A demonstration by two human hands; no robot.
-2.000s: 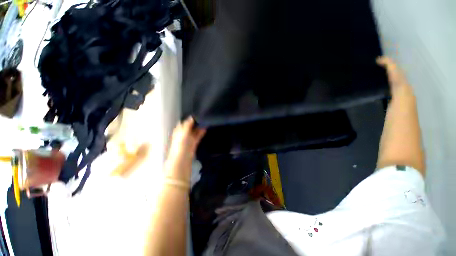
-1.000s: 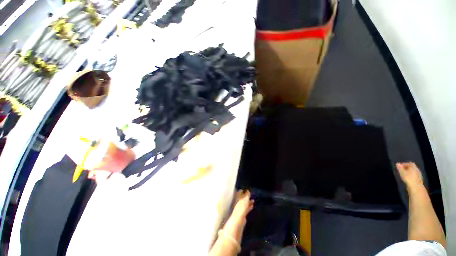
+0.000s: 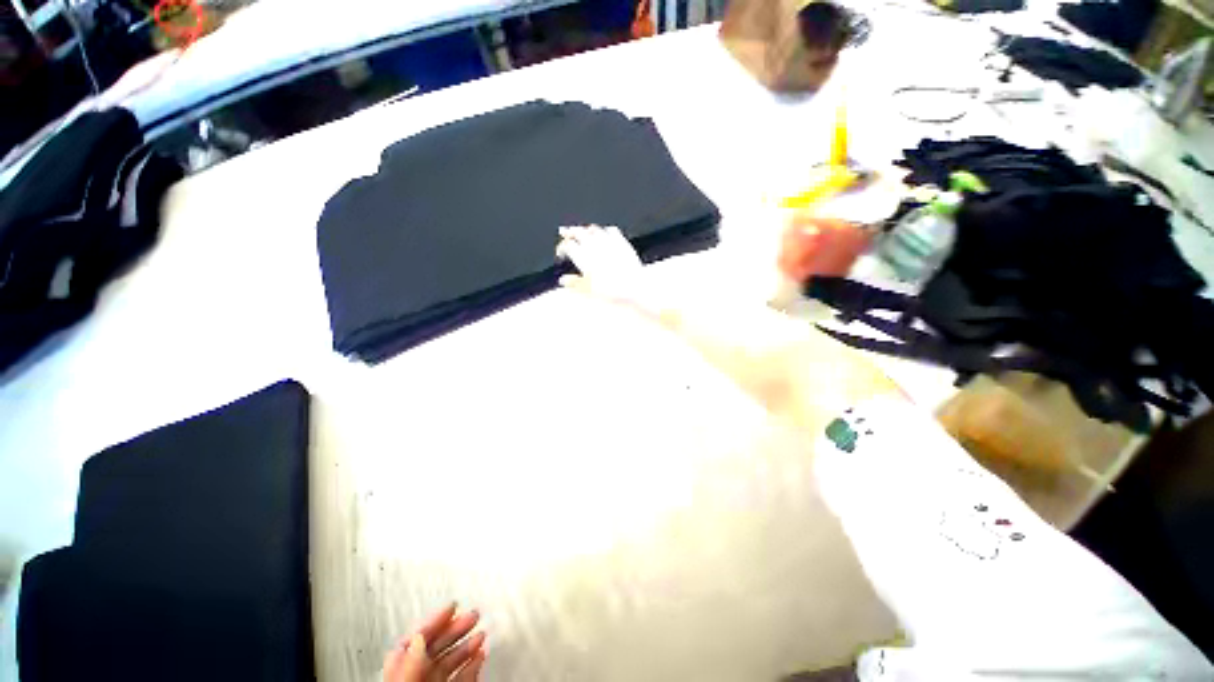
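A stack of black cut panels [image 3: 506,200] with notched corners lies on the white table, its layered edges facing me. My right hand [image 3: 602,260] reaches across from the right and touches the stack's near edge; whether its fingers pinch a panel is unclear. My left hand [image 3: 437,649] is low in the picture, cut off by the bottom edge, fingers apart and empty. Another black panel or pile [image 3: 187,533] with a stepped corner lies at the lower left.
On the right are a heap of black strips [image 3: 1065,267], a red-pink tub [image 3: 821,249], yellow-handled snips [image 3: 823,187] and a bottle with a green cap [image 3: 919,240]. A brown container [image 3: 786,47] stands at the far side. More black pieces [image 3: 67,227] lie at the far left.
The view has swung from the carton and floor beside the table to the tabletop. The black panels beside the table are out of view. My right hand is now at the stack.
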